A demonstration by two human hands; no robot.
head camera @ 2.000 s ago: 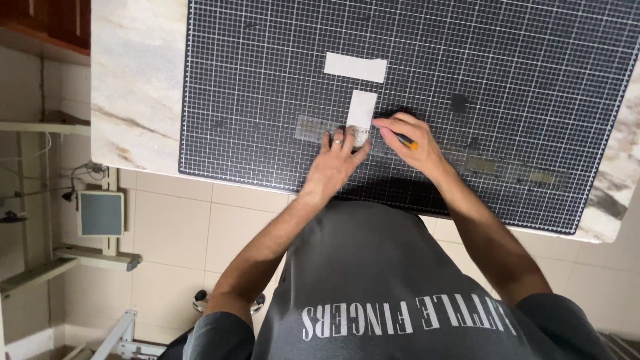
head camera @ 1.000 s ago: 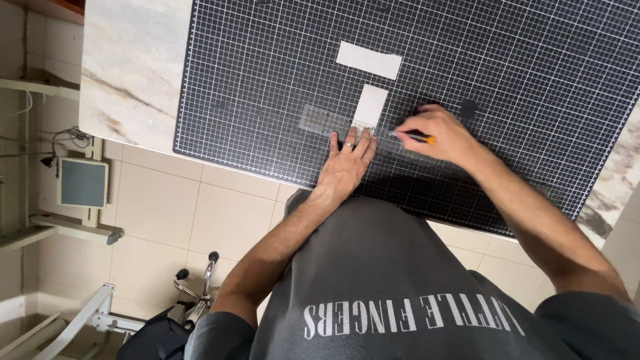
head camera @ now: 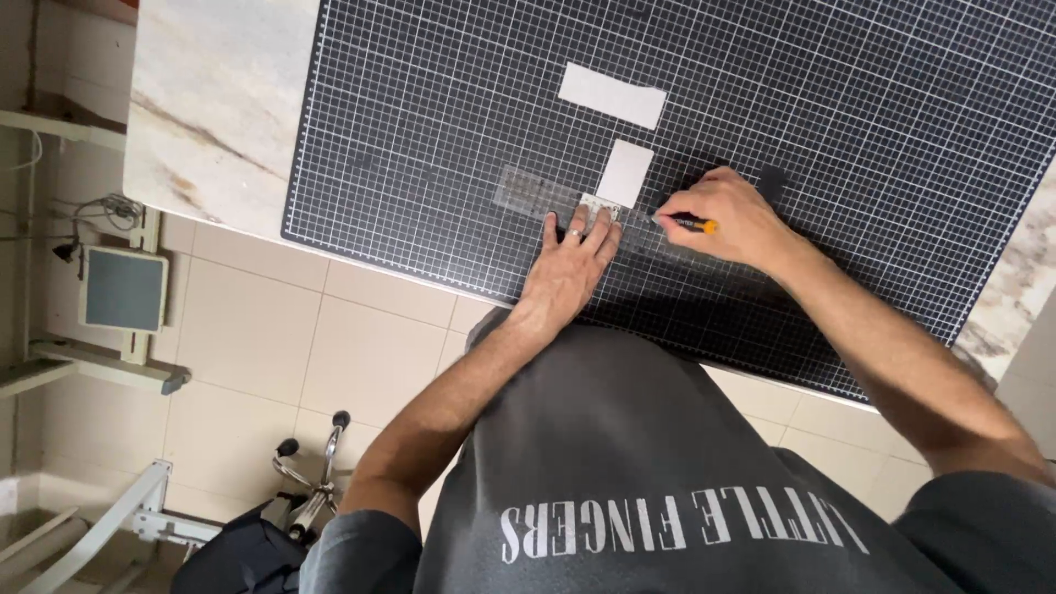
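My left hand (head camera: 573, 262), a ring on one finger, presses with spread fingertips on a transparent ruler (head camera: 528, 194) lying on the black gridded cutting mat (head camera: 429, 107). Under the ruler, by those fingertips, lies the lower end of a small white paper piece (head camera: 625, 173). A wider white strip (head camera: 612, 95) with an uneven upper edge lies apart, above it. To the right, my right hand (head camera: 718, 213) grips a slim craft knife (head camera: 695, 223) with a black and orange handle; its tip points left, near the ruler. Whether the tip touches anything, I cannot tell.
A marble-patterned tabletop (head camera: 223, 107) extends beyond the mat's left and right edges. Below the table's near edge is a tiled floor (head camera: 371, 355). A wheeled chair base (head camera: 318, 470), a dark bag (head camera: 239, 553) and a metal frame with a grey panel (head camera: 124, 289) stand at left.
My right hand with the knife has moved right, away from the small paper piece and my left hand. My left hand still presses on the ruler. The view has shifted somewhat.
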